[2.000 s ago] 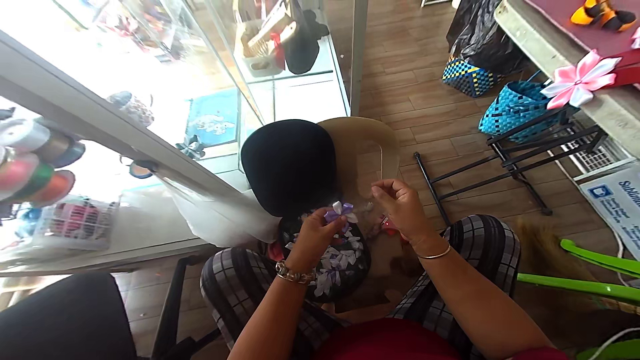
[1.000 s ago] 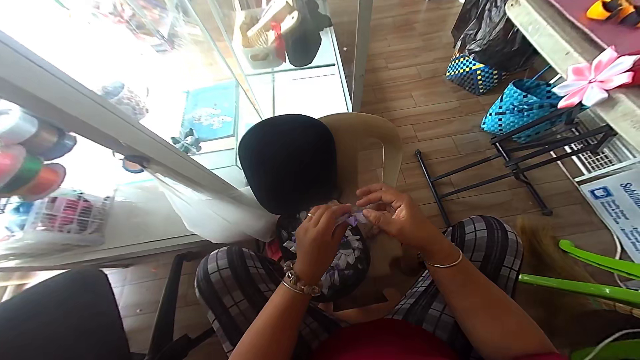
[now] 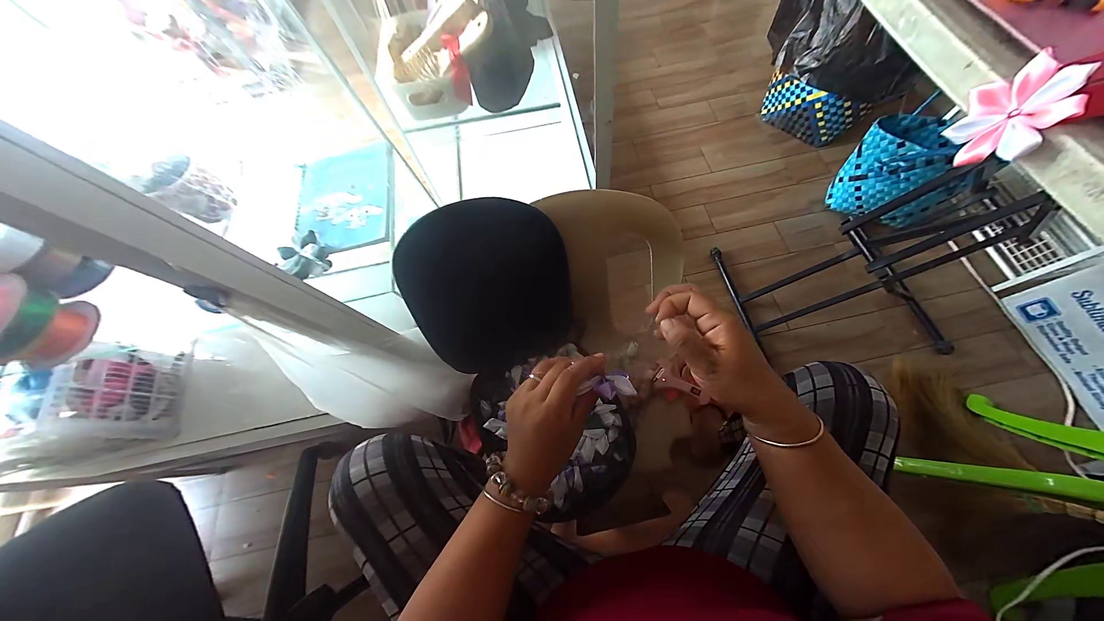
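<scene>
My left hand (image 3: 548,414) pinches a small purple and white ribbon flower (image 3: 611,385) between thumb and fingers. To its right my right hand (image 3: 703,345) is raised, its fingertips together; whether a thin thread lies between them I cannot tell. Below my left hand a dark round container (image 3: 617,461) holds many white and grey ribbon pieces (image 3: 593,444). A pink tool or bottle, partly blurred, lies under my right hand (image 3: 677,384).
A black chair back (image 3: 483,280) and a beige plastic chair (image 3: 621,216) stand ahead. On the left is a glass display case with ribbon spools (image 3: 60,328). Woven baskets (image 3: 893,168), a black folding stand (image 3: 871,250) and a table edge with a pink ribbon flower (image 3: 1018,112) are at the right.
My hands were together at the flower one second ago; now my right hand has moved up and away to the right. My left hand still holds the flower.
</scene>
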